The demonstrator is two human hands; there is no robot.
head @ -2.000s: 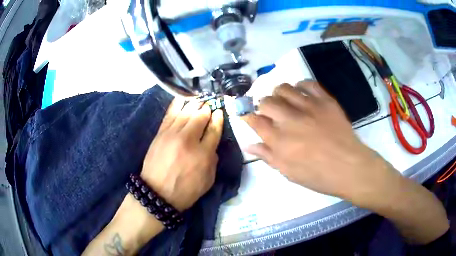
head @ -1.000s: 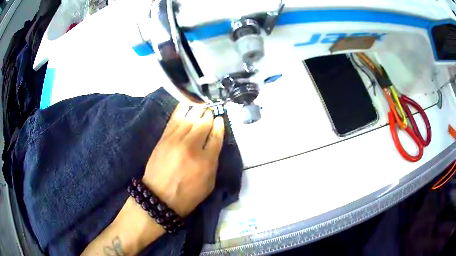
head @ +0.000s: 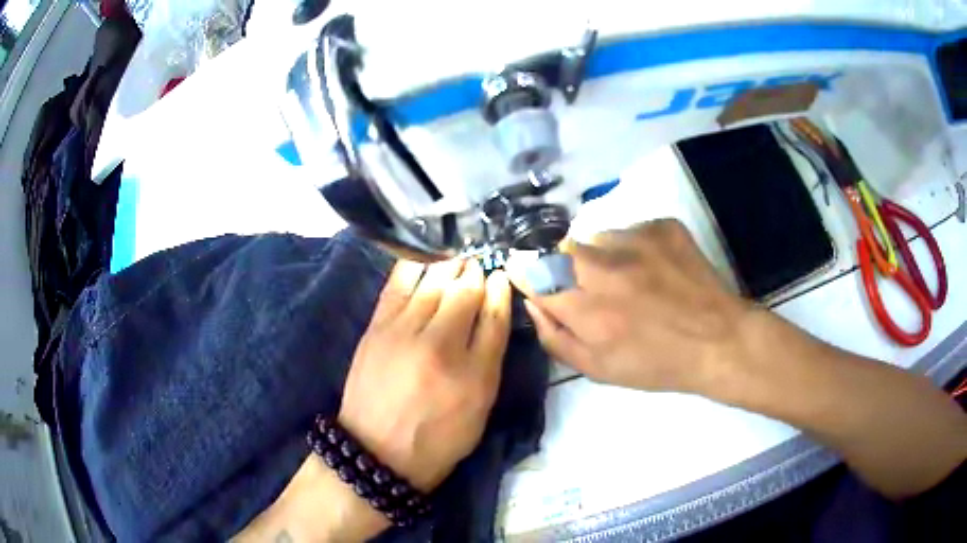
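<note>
A navy denim garment piece (head: 223, 371) lies over the machine table, its edge under the needle area of the white sewing machine (head: 679, 85). My left hand (head: 424, 371) lies flat on the cloth, fingertips beside the presser foot (head: 490, 258). My right hand (head: 647, 313) is at the right of the foot, fingers bent, thumb and fingertips at the cloth's edge. The tension dial (head: 535, 225) and a grey knob partly hide its fingertips, so its hold is unclear.
A smartphone (head: 758, 210) lies on the table right of the machine. Red-handled scissors (head: 901, 308) with a yellow and orange tool (head: 878, 217) lie beside it. A measuring tape (head: 679, 509) runs along the front edge. A dark garment pile (head: 69, 180) is at far left.
My right hand was near the needle, out of view one second ago, and is now back at the cloth's edge. My left hand stays on the cloth. The whole view has shifted slightly.
</note>
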